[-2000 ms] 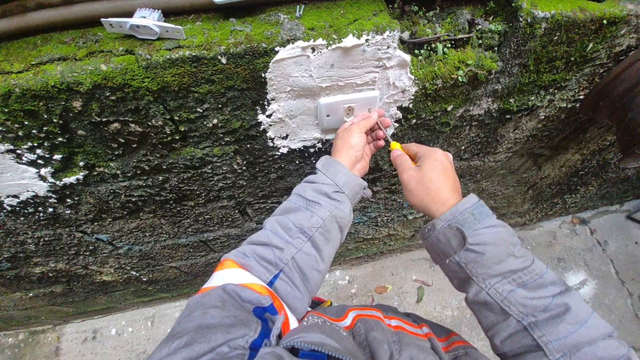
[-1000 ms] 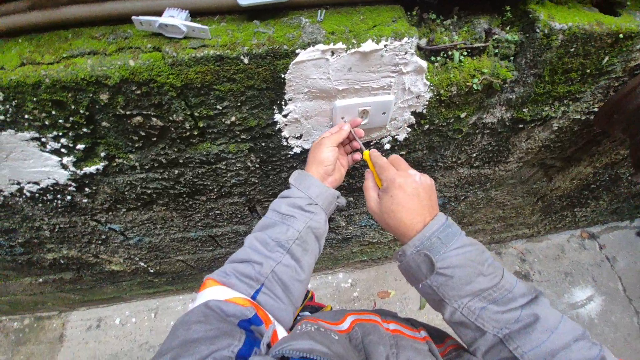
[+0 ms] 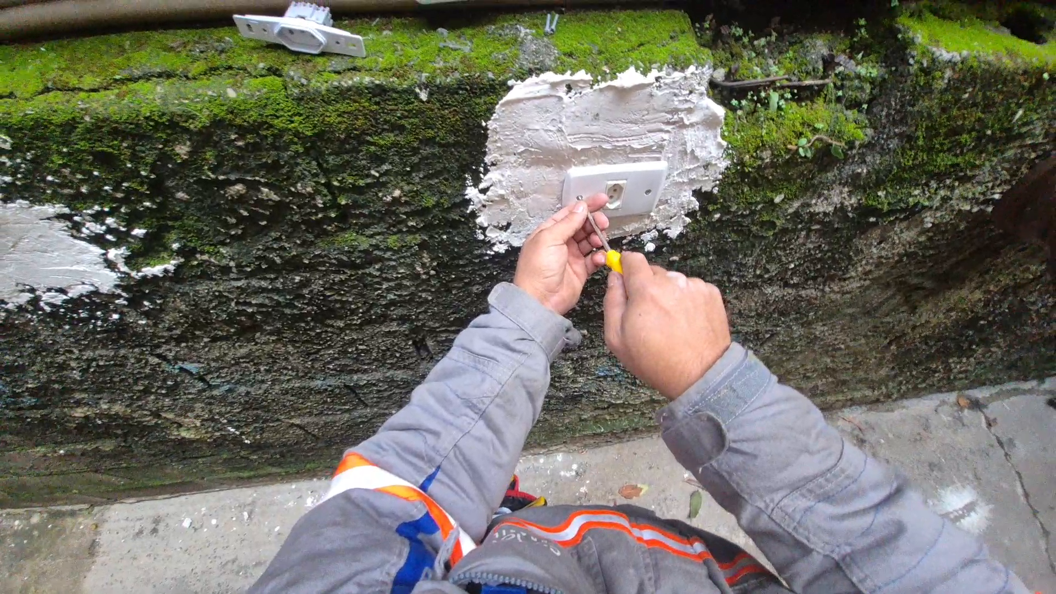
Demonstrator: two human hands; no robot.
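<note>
A white socket faceplate point(image 3: 640, 183) with one outlet in its middle lies against a patch of white plaster point(image 3: 577, 124) on the mossy wall. My right hand point(image 3: 667, 318) is closed around the yellow handle of a screwdriver point(image 3: 613, 261), whose shaft points up and left to the plate's left end. At that end, my left hand point(image 3: 563, 256) has its thumb and fingertips around the shaft's tip and a small screw head, close to the left screw hole. The plate's right hole shows a screw or dark recess; which one cannot be told.
A second socket faceplate point(image 3: 299, 35) lies on the wall's mossy top, with two loose screws point(image 3: 551, 22) farther right. Behind runs a thick pipe point(image 3: 124, 15). Another plaster patch point(image 3: 49, 252) is at the far left. Concrete ground point(image 3: 214, 528) with fallen leaves lies below.
The left fingers have come to the plate's left end, and the screwdriver, at the plate's right end two seconds ago, now points to the left end.
</note>
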